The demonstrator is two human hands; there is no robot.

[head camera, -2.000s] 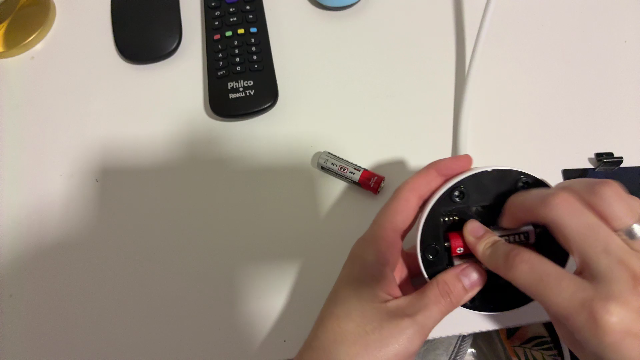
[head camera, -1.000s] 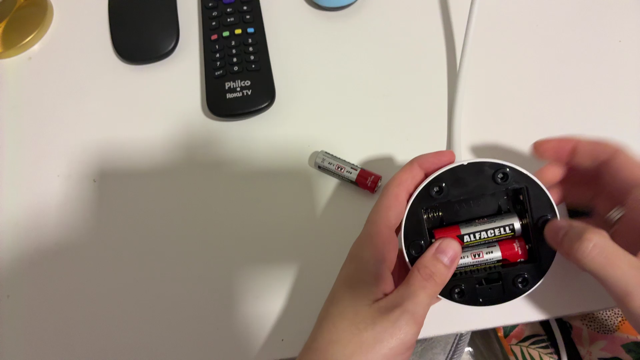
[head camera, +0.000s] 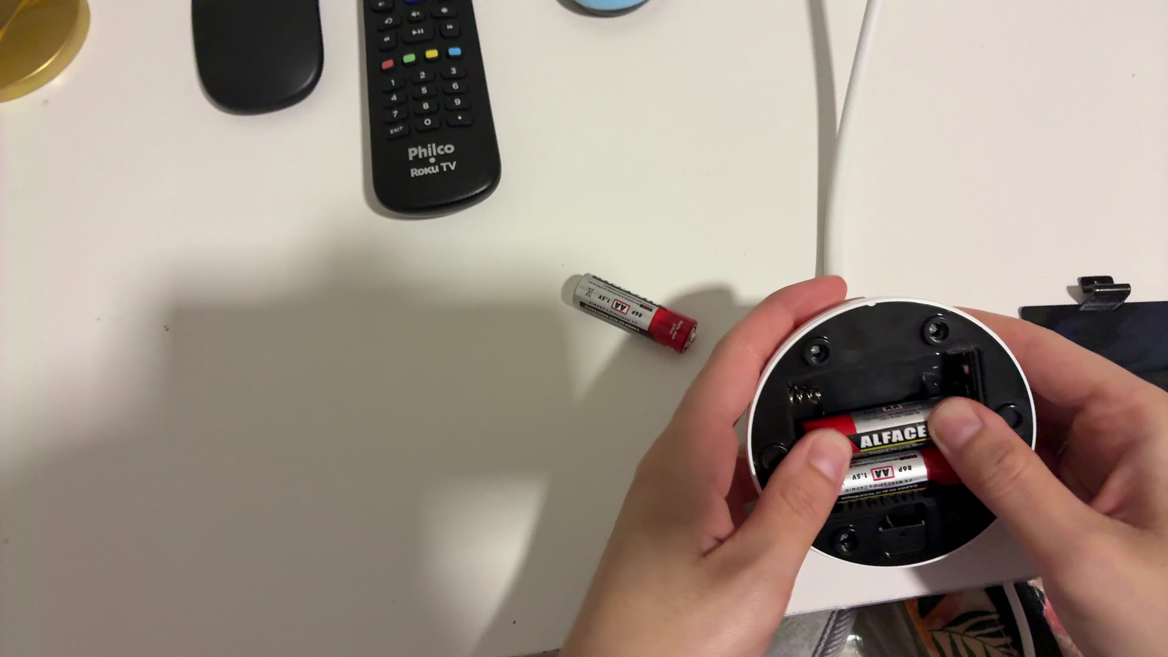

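Observation:
My left hand [head camera: 730,493] grips the left rim of a round white device base [head camera: 867,347] with a black underside, a white rod or cable rising behind it. My right hand [head camera: 1068,474] holds the right rim. Two red and silver AA batteries lie side by side in the open compartment. Both thumbs press on the upper battery [head camera: 890,436], the left one near its red end; the lower battery [head camera: 885,473] is partly under my left thumb. A coil spring [head camera: 805,394] shows above them, beside an unfilled slot. A loose AA battery [head camera: 634,313] lies left of the device.
A black remote control [head camera: 433,173] and a black rounded object [head camera: 258,55] lie at the upper left, near a gold round object [head camera: 41,46]. A dark flat piece with a clip [head camera: 1109,324] is at the right. Patterned fabric [head camera: 976,625] shows below the white table's edge.
My right hand, seen apart from the device one second ago, now holds its right side with the thumb on the upper battery. The loose battery has not moved.

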